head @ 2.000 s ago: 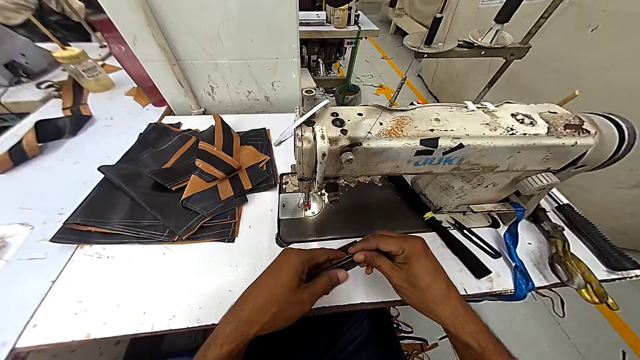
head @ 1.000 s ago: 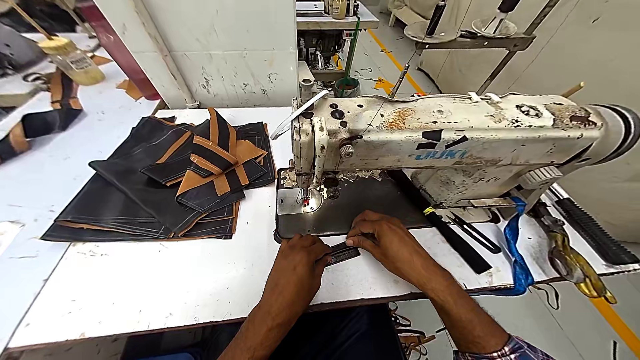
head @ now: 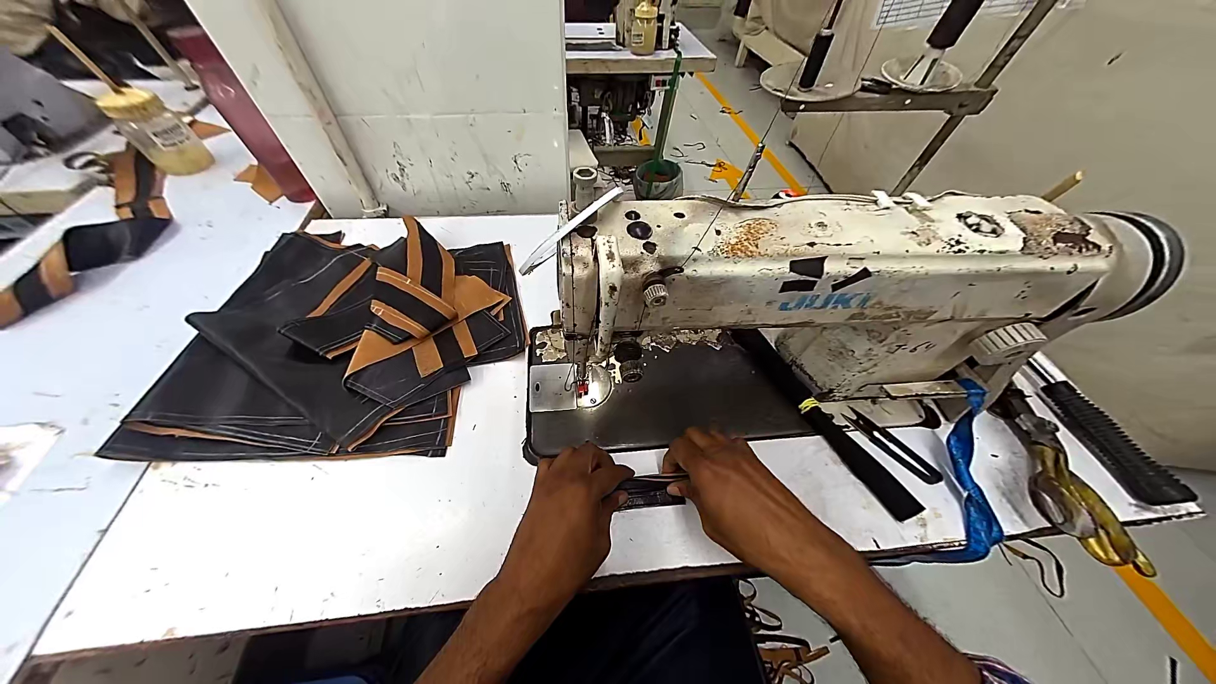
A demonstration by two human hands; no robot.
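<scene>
My left hand [head: 575, 503] and my right hand [head: 717, 475] pinch the two ends of a short, dark, layered strip [head: 651, 491], perhaps leather, low over the white table in front of the machine bed. Just beyond them is a worn Juki sewing machine [head: 836, 275], its needle and presser foot [head: 581, 385] over the metal plate left of my right hand. To the left lies a pile of black leather pieces [head: 256, 380] with tan edges and white stitching, topped by folded black-and-tan striped pieces [head: 418, 309]. My fingers partly hide the strip.
Right of the bed lie a black strip [head: 869, 470], metal snips [head: 893, 446], a blue cloth tie [head: 969, 484], yellow-handled scissors [head: 1073, 484] and a black ridged tool [head: 1116, 437]. A capped jar [head: 161, 133] stands on the left table [head: 218, 275]. The front table edge [head: 380, 622] runs below my wrists.
My hands, close together over the strip two seconds ago, are now farther apart at its ends. The strip now lies lower, near the tabletop. The leather pile looks unchanged.
</scene>
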